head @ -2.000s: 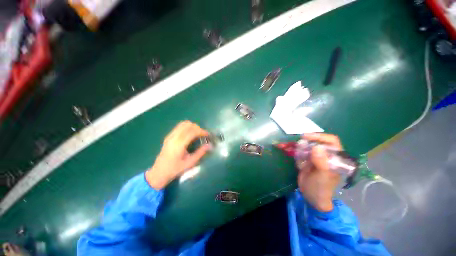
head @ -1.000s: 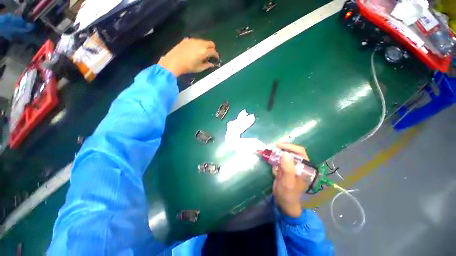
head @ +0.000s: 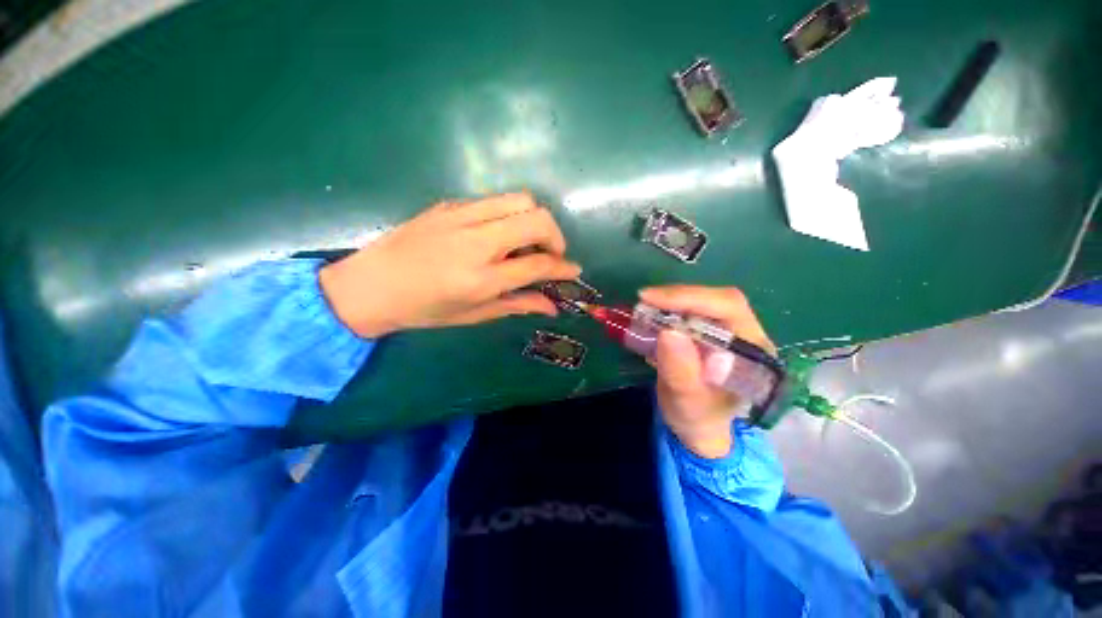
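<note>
My left hand (head: 465, 266) holds a small dark housing (head: 570, 292) with a metallic rim between its fingertips, just above or on the green table (head: 363, 133). My right hand (head: 707, 362) holds the glue syringe (head: 701, 344) like a pen. Its red needle hub (head: 610, 319) points left, with the tip at or very near the held housing; contact cannot be told. The green cap (head: 798, 389) at the syringe's rear carries the air hose (head: 888, 453). Another housing (head: 556, 349) lies just below the held one.
One housing (head: 674, 235) lies right of the hands; two more (head: 706, 97), (head: 819, 31) lie farther off. A crumpled white wipe (head: 822, 169) and a black strip (head: 966, 83) lie at the right. The table's near edge curves past my body. Grey floor shows at the lower right.
My left hand has come back from beyond the white strip to the syringe tip and now holds a housing there. The view has shifted; the red trays are out of sight.
</note>
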